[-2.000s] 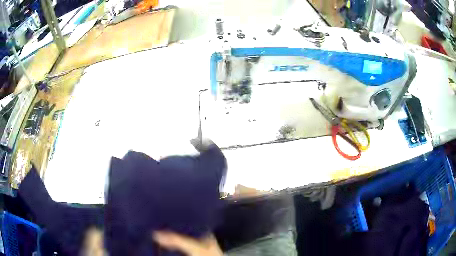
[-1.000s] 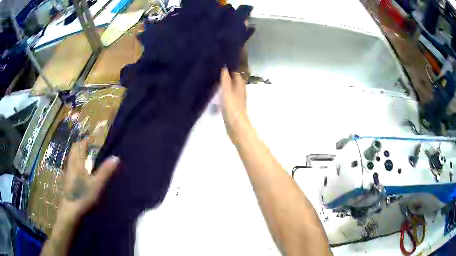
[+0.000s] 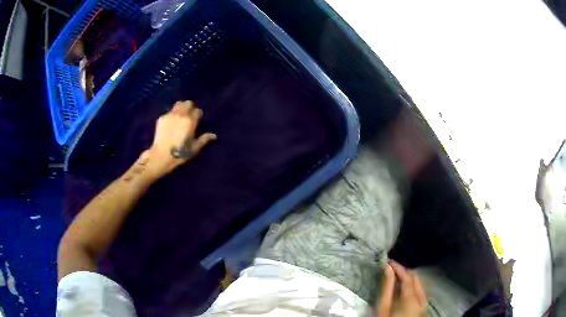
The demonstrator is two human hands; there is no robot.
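Dark navy cloth [image 3: 267, 124] lies in a large blue basket [image 3: 349, 117] in front of me. It also hangs over the basket's near side, below my left forearm. My left hand [image 3: 180, 133] is over the cloth inside the basket, with fingers curled and thumb held apart. I see nothing held in it. My right hand [image 3: 403, 292] is low in the picture beside my grey-clad lap, cut off by the bottom edge. Its fingers are close together, and I cannot tell if they hold anything.
A second blue basket [image 3: 64, 93] with dark contents stands at the upper left, touching or close behind the large one. The white table [image 3: 471, 93] curves along the right, with a yellow patch on its edge. Part of a pale machine [image 3: 554, 204] shows at the far right.
The view has swung from the table and sewing machine to the basket. The dark cloth spread over the table a second ago is out of view. Both hands are now away from the tabletop.
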